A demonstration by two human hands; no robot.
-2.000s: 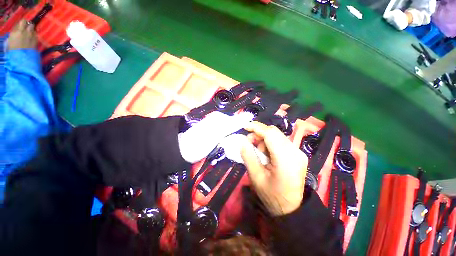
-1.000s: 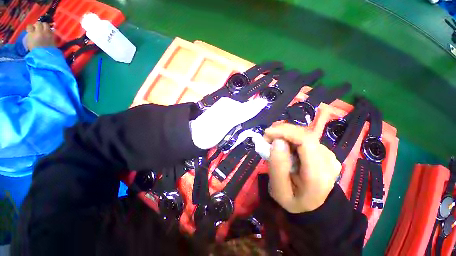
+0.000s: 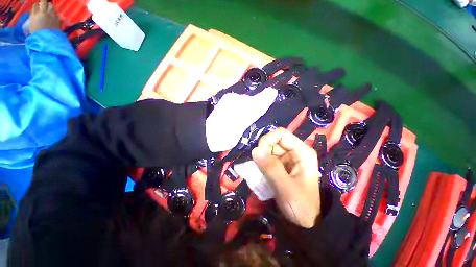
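Observation:
My left hand (image 3: 240, 117) wears a white glove and holds a black-strapped wristwatch (image 3: 269, 130) from the left; the glove hides part of it. My bare right hand (image 3: 292, 172) is just right of this watch, fingers curled, with thumb and index tips close together. A white wiping cloth (image 3: 254, 179) hangs out on the left side of the right hand, its held part hidden by the hand. Many black watches, such as one with a silvery rim (image 3: 343, 177), lie below and around both hands on an orange-red tray (image 3: 394, 216).
The tray's upper left corner shows empty pale orange pockets (image 3: 219, 68). A white bottle (image 3: 117, 23) and a blue stick (image 3: 104, 68) lie on the green bench at upper left. A person in a blue sleeve (image 3: 49, 78) is at left. Stacked red trays (image 3: 430, 219) stand at lower right.
My right fingertips have moved slightly left, and the cloth now hangs lower, beside the palm. The silvery-rimmed watch right of the hand has come into view. The view has shifted.

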